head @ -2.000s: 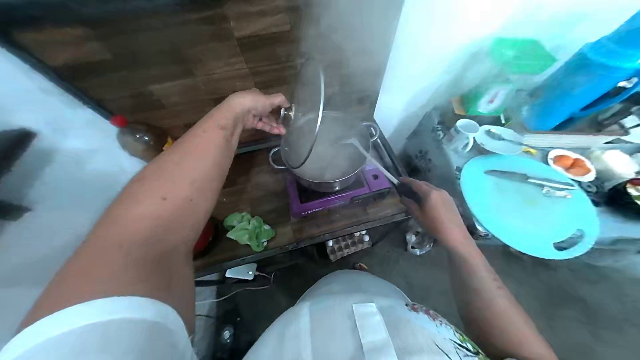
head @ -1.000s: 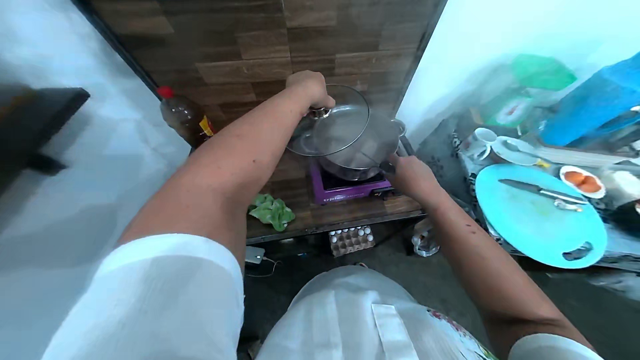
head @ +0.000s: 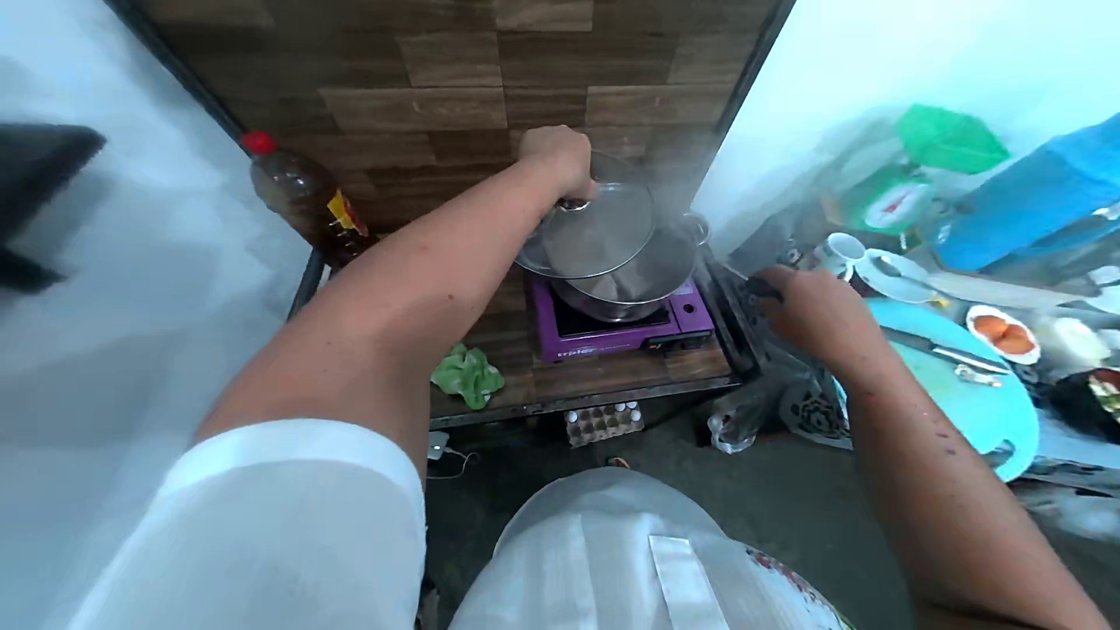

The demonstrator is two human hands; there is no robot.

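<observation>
My left hand (head: pixel 560 162) grips the knob of a glass pot lid (head: pixel 604 229), which is held tilted over the back left part of a steel pot (head: pixel 626 306). Steam rises around the pot, which stands on a purple portable gas stove (head: pixel 560 346). To the right of the pot, my right hand (head: pixel 803 306) is closed on the dark handle of a utensil (head: pixel 731 269). The utensil's far end is hard to make out beside the pot's right handle.
A red-capped bottle (head: pixel 302 197) stands at the back left, green leaves (head: pixel 468 376) at the front left. An egg tray (head: pixel 604 423) is below. At the right are a turquoise cutting board (head: pixel 1006 420) with a knife (head: pixel 945 350), a mug (head: pixel 840 254), a bowl of eggs (head: pixel 1004 334) and a kitchen scale (head: pixel 892 206).
The lid, upright beside the pot two seconds ago, now lies flatter over it in my left hand. My right hand has drawn the utensil from inside the pot out to the right.
</observation>
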